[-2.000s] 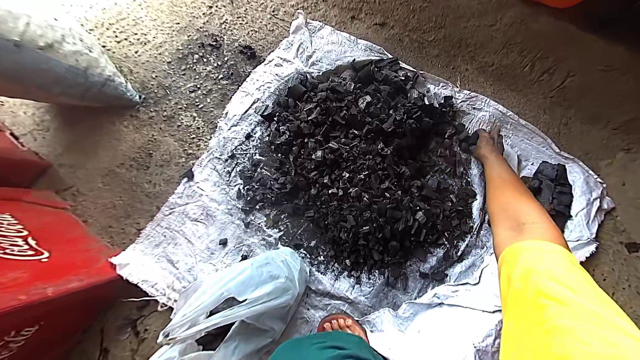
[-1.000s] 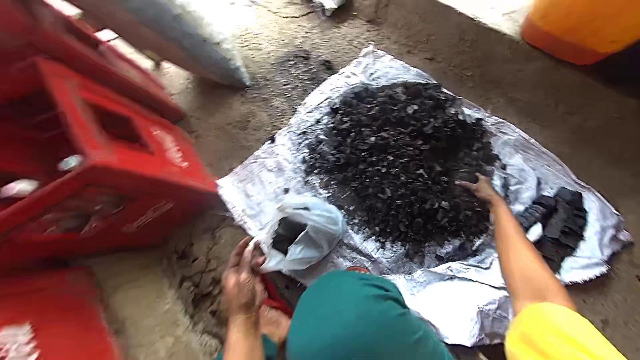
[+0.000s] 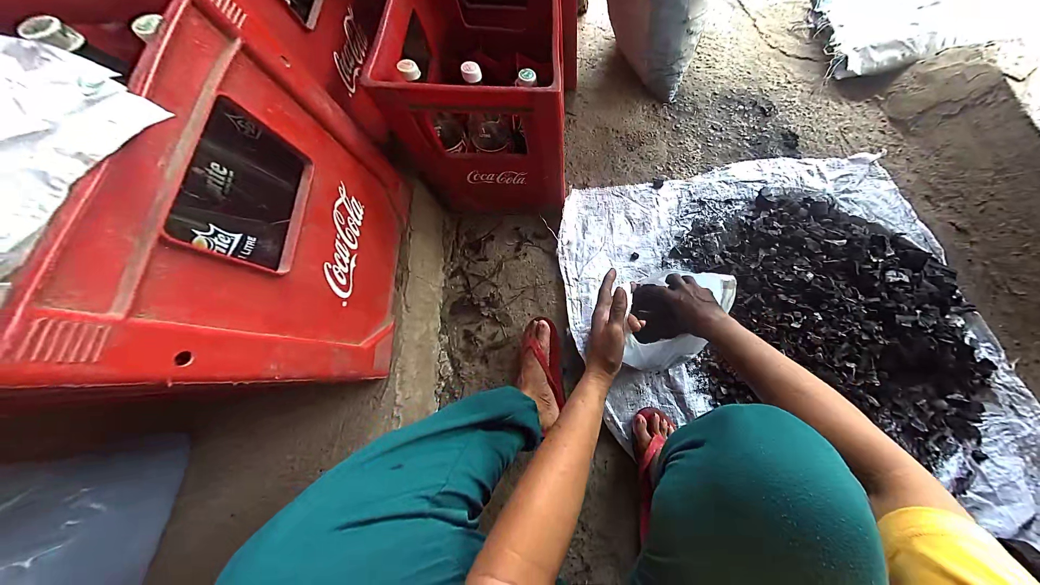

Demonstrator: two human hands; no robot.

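A translucent white plastic bag (image 3: pixel 671 354) stands with its mouth up on a silvery woven sheet (image 3: pixel 587 218), with dark charcoal inside. My left hand (image 3: pixel 611 325) is at the bag's left rim, its fingers spread upward; whether it pinches the rim cannot be told. Over the mouth of the bag is my right hand (image 3: pixel 691 307), its fingers bent down at the charcoal; anything held in it is hidden. To the right of the bag, a wide heap of broken charcoal (image 3: pixel 853 301) covers much of the sheet.
Red plastic crates (image 3: pixel 357 317) with bottles stand at the left and top centre. A full sack (image 3: pixel 660 41) and another pale woven sheet (image 3: pixel 918 32) lie beyond the charcoal. My sandalled feet (image 3: pixel 540 366) are close to the bag; a low concrete edge runs beside the left crate.
My right hand has moved from the charcoal heap to the mouth of the bag. My left hand remains at the bag's left side. The view has swung left towards the crates.
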